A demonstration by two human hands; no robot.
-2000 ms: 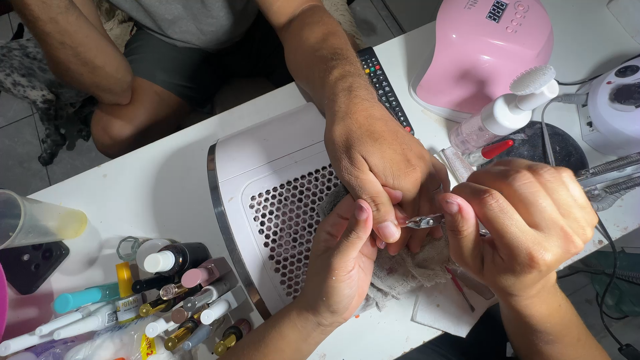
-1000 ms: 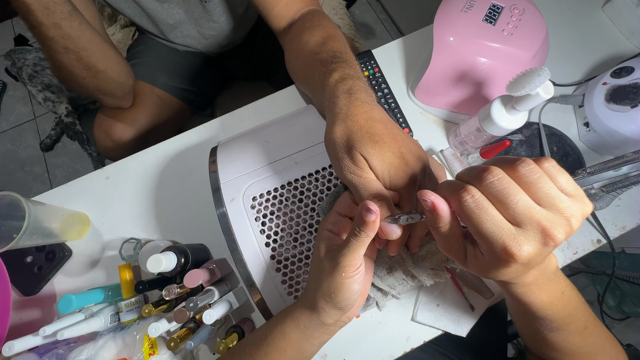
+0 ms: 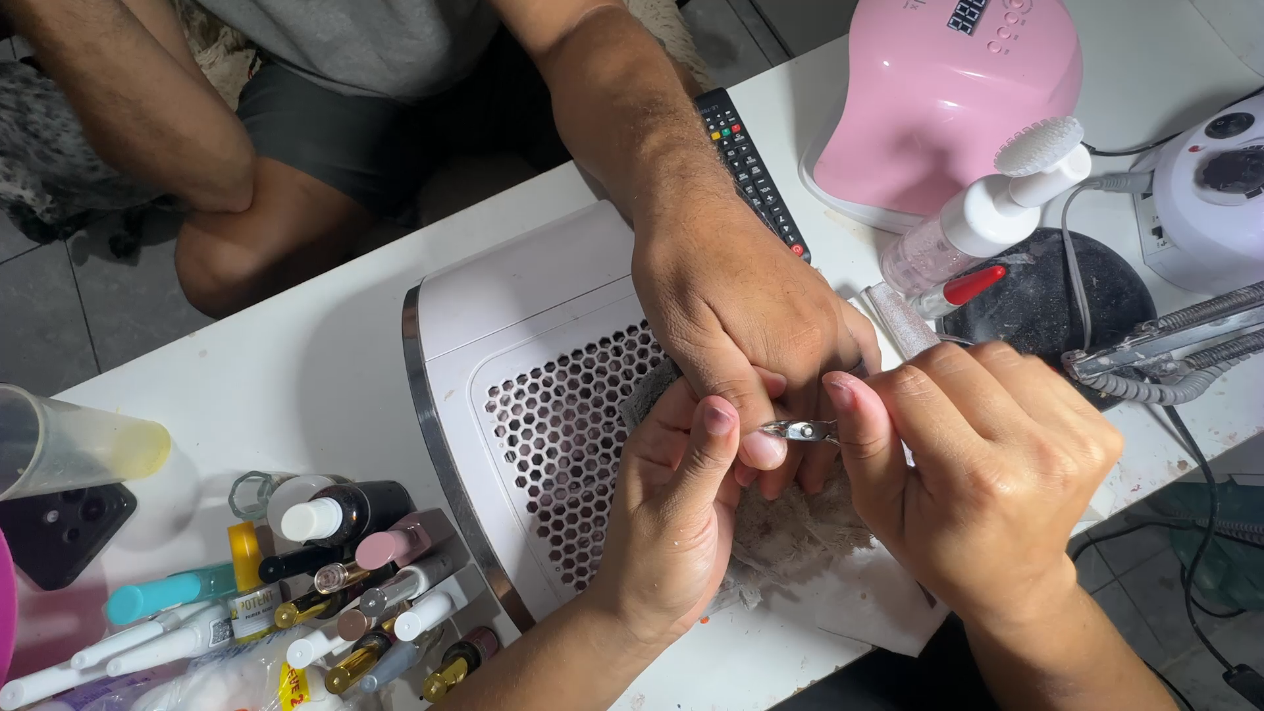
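Note:
My right hand (image 3: 973,464) is closed around small metal cuticle nippers (image 3: 802,431), their handles mostly hidden in the palm. The jaws touch the edge of a fingernail on another person's hand (image 3: 750,306), which reaches in from the top, palm down. My left hand (image 3: 681,504) holds a finger of that hand from below, thumb raised beside it. Under the hands lies a greyish cloth (image 3: 800,523), next to the white nail dust collector (image 3: 533,286) with its perforated grille.
Nail polish bottles (image 3: 370,602) crowd the lower left, near a plastic cup (image 3: 69,444) and a phone (image 3: 69,528). A remote control (image 3: 755,178), pink nail lamp (image 3: 948,99), pump bottle (image 3: 973,227), nail drill unit (image 3: 1210,197) and lamp arm (image 3: 1165,341) stand around the right side.
The nippers have shifted slightly and turned at the fingertip. My left hand keeps its hold on the other person's finger.

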